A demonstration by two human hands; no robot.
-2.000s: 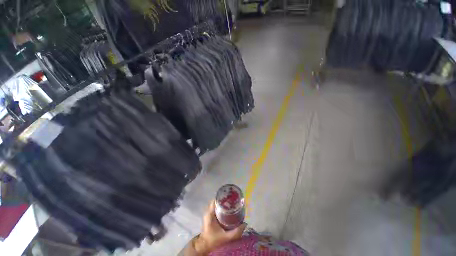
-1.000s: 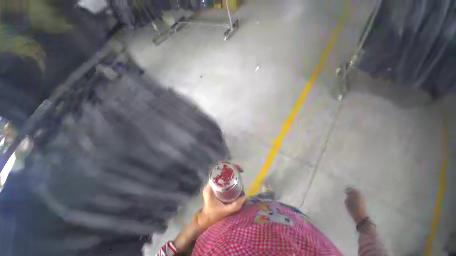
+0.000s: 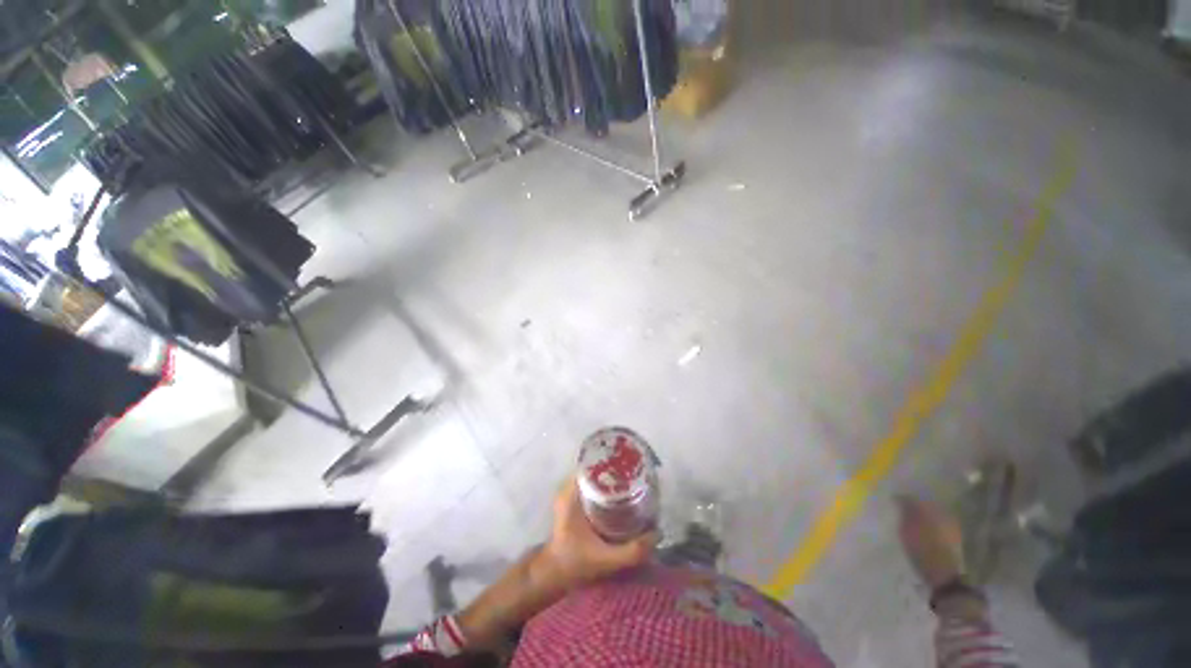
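A flask point(image 3: 617, 485) with a shiny steel end marked with a red pattern stands roughly upright in front of my apron. My left hand point(image 3: 581, 546) is wrapped around it from the left and below. My right hand point(image 3: 930, 538) hangs at the lower right, away from the flask. It is blurred, nothing shows in it, and its finger position is unclear. The pink-white gingham apron point(image 3: 653, 624) with a patch covers my front.
Dark garments hang on a rack point(image 3: 549, 59) at the top, on a stand point(image 3: 196, 248) at the left, and near the lower left point(image 3: 196, 581). More dark cloth point(image 3: 1136, 522) is at the right. A yellow line point(image 3: 934, 392) crosses the grey floor. A box point(image 3: 699, 81) sits by the back rack.
The near left garments have slid back and down out of the way, and the rack ahead has come closer. The yellow line has shifted right. The flask stays in my left hand.
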